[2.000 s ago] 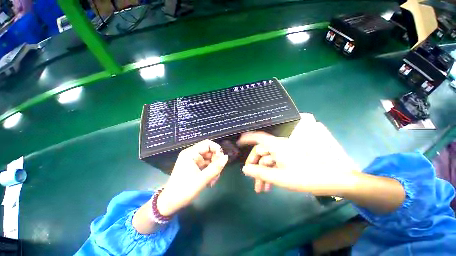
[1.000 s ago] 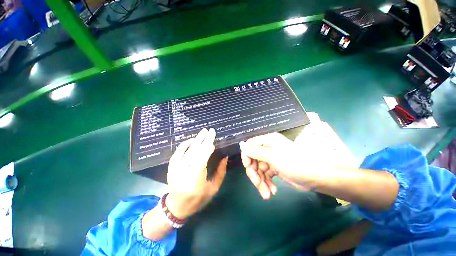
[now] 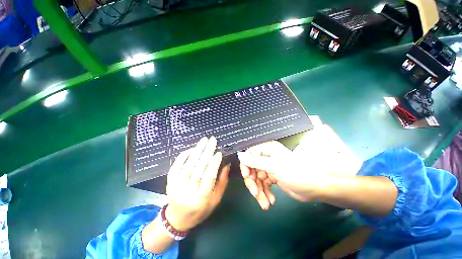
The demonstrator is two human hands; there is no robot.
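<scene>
A black retail box lies on the dark green bench in front of me, its white text rows and line of small icons facing up. My left hand rests with extended fingers on the box's near edge, thumb apart along the near side. My right hand is at the near edge to the right, thumb and index fingertip together at the box's edge, other fingers curled below. Whether a small sticker is between those fingertips cannot be made out. White sticker sheets, glared out, lie behind my right hand.
Black boxes lie at the upper right, with an open box beside them. A leaflet with a black and red bundle lies at the right. A green rail crosses behind the box. A white strip lies at the far left edge.
My left hand has gone from curled fingers in front of the box to lying open on its near edge. My right fingertips have come to the edge. The box has shifted slightly left in view.
</scene>
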